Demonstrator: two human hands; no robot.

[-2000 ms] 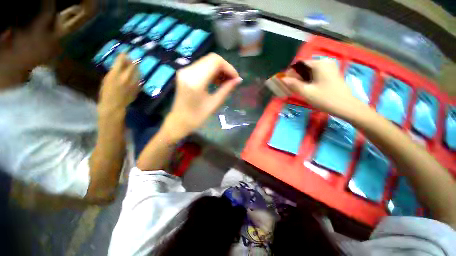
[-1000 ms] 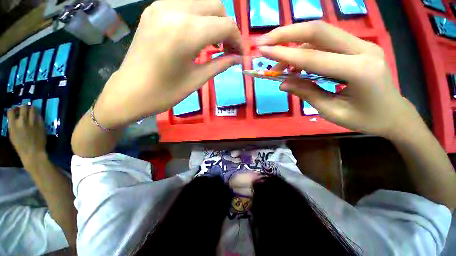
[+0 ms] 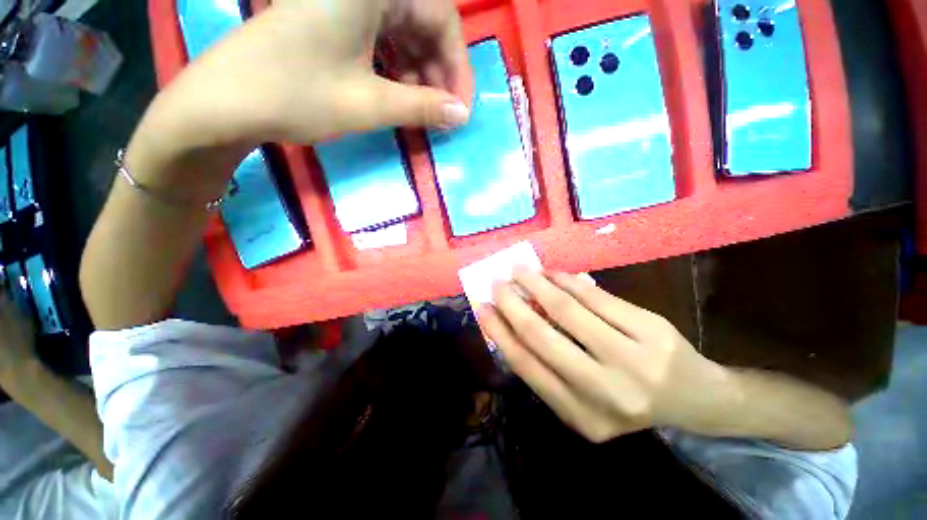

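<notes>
Light-blue smartphones lie in pockets of the red foam tray (image 3: 407, 264). My left hand (image 3: 396, 91) is over the upper end of the middle phone (image 3: 483, 173), thumb and fingers bent close together. Whether it pinches thin film cannot be told. My right hand (image 3: 600, 355) is below the tray's front edge and holds a small white card (image 3: 498, 272), whose top reaches over the red rim. Two phones to the right, one phone (image 3: 615, 122) and another (image 3: 764, 102), show round black camera lenses.
Whitish bottles (image 3: 61, 61) stand at the upper left. At the far left, a coworker's arm (image 3: 51, 386) is beside a dark tray with blue phones (image 3: 41, 289). A brown cardboard box (image 3: 793, 305) is below the tray at the right. Another red tray shows at the right edge.
The view is closer over the tray. My right hand has moved down from above the phones to the tray's front edge, still with the card. My left hand is now above the middle phone.
</notes>
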